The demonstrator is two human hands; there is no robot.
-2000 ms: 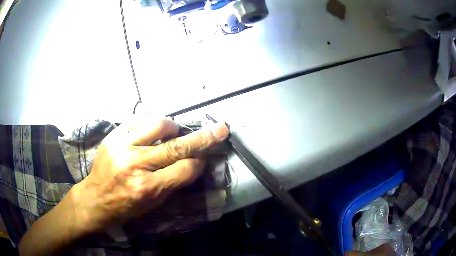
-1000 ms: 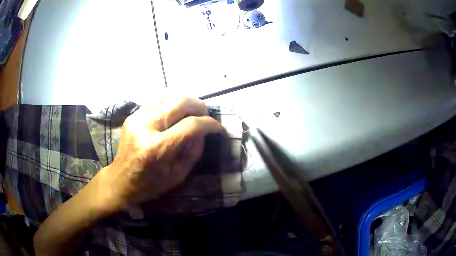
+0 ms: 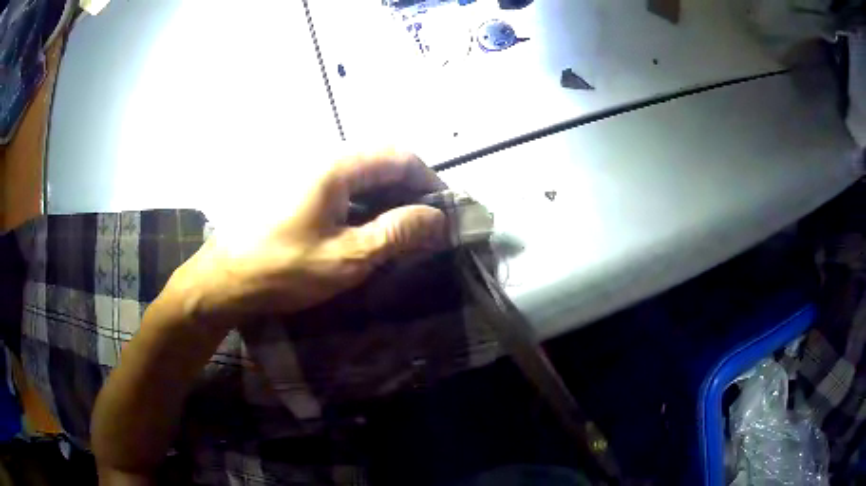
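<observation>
My left hand [image 3: 323,233] grips the right edge of the plaid fabric [image 3: 114,275], with the thumb and fingers closed on a folded bit at the corner. The dark fabric shears [image 3: 532,356] point up and left from below, with their blade tips at the fabric edge just right of my left fingertips. A fine thread [image 3: 506,277] curls beside the blades. My right hand is not visible; the shears' handles run into the dark at the bottom edge.
A pale machine table [image 3: 655,180] has a dark joint across it. Dark scraps [image 3: 575,80] lie toward the back. A twisted cord [image 3: 325,71] runs down behind my left hand. A blue-rimmed bin [image 3: 712,403] with clear plastic [image 3: 774,427] is at lower right. An orange-brown board [image 3: 30,171] is at left.
My left hand has shifted right along the fabric and now pinches its folded corner. The shears' tips have come to the fabric edge. A dark scrap has appeared on the table since the earliest frame.
</observation>
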